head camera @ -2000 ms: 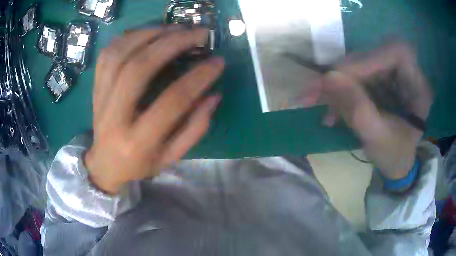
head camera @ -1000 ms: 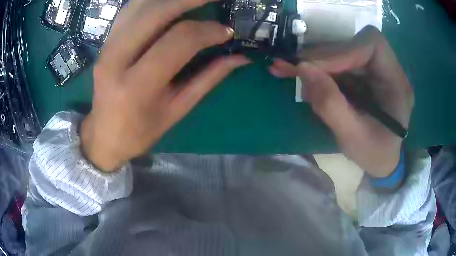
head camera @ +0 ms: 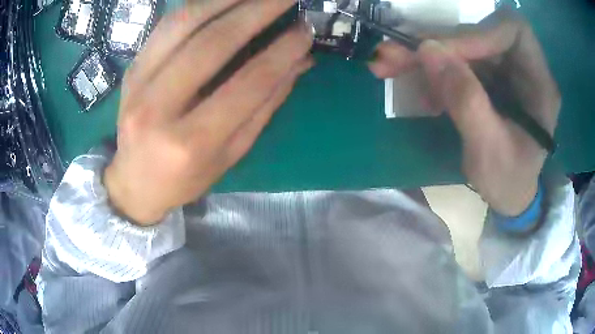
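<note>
A device housing with a circuit board is at the top middle, cut off by the top edge. My left hand is at its left side, with fingertips against its rim. My right hand is at its right and holds dark tweezers. The tweezers' tips reach over the board; I cannot tell whether they hold anything. The adhesive sheet lies on the green mat, partly under my right hand.
Several waiting assemblies lie at the upper left. Clear shiny blister plastic runs down the far left edge. The green mat ends at its front edge near my smock. A pale surface shows beside my right sleeve.
From the sheet, my right hand moved left to the housing, and the tweezers now point over the board. My left hand and the housing sit higher in view than a second ago.
</note>
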